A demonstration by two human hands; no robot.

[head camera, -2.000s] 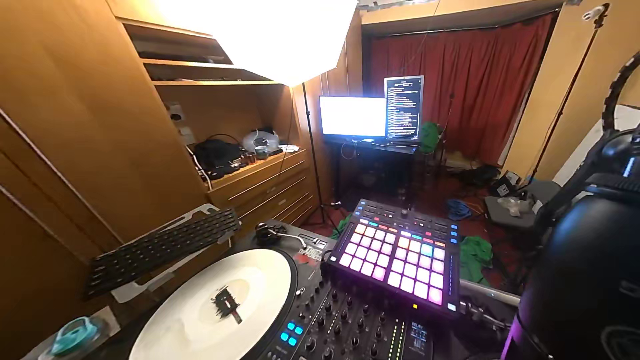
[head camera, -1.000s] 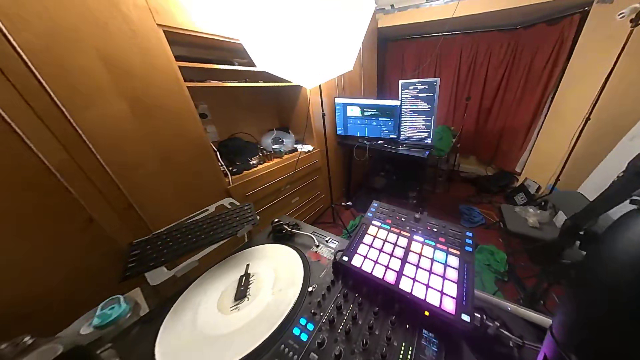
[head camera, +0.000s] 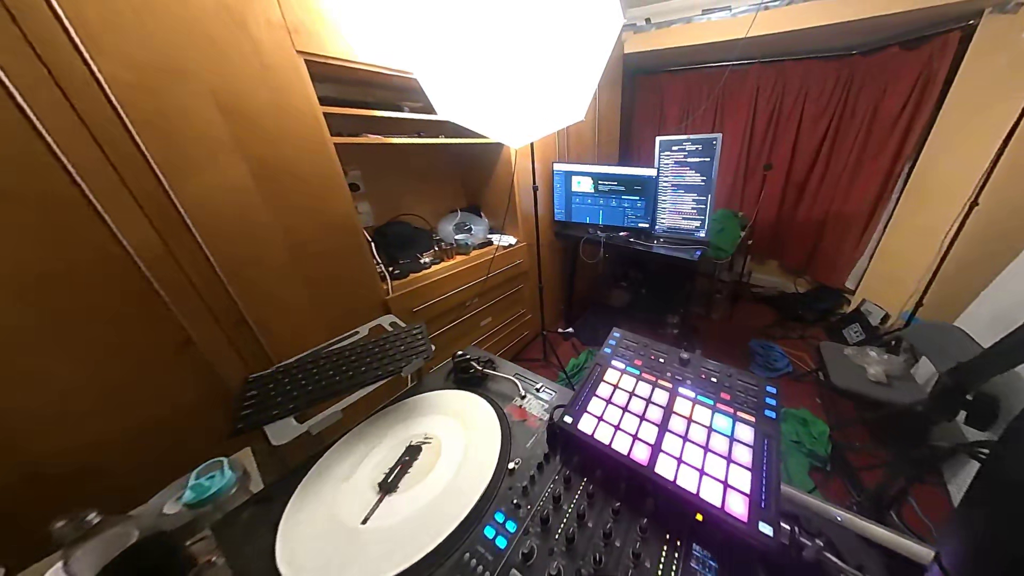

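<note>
Neither of my hands shows in the head view. A turntable with a white record (head camera: 456, 448) stands at the lower centre, its label bearing a dark printed design, with the tonearm (head camera: 500, 376) at its upper right. To its right, a DJ mixer (head camera: 560, 520) has rows of knobs and lit blue buttons. A pad controller (head camera: 672, 432) with glowing white and pink pads sits above the mixer. A black keyboard (head camera: 336, 376) rests tilted on a light metal stand behind the turntable's left side.
A glass jar with a teal lid (head camera: 210, 482) stands at lower left. A bright softbox (head camera: 512, 64) on a black stand (head camera: 538, 264) is ahead. Two monitors (head camera: 606, 194) stand on a far desk. A grey chair (head camera: 872, 372) and green cloth (head camera: 804, 440) are at right.
The view has swung somewhat to the left. The wide monitor, blank white two seconds ago, shows a dark page. The dark design on the record's label has turned.
</note>
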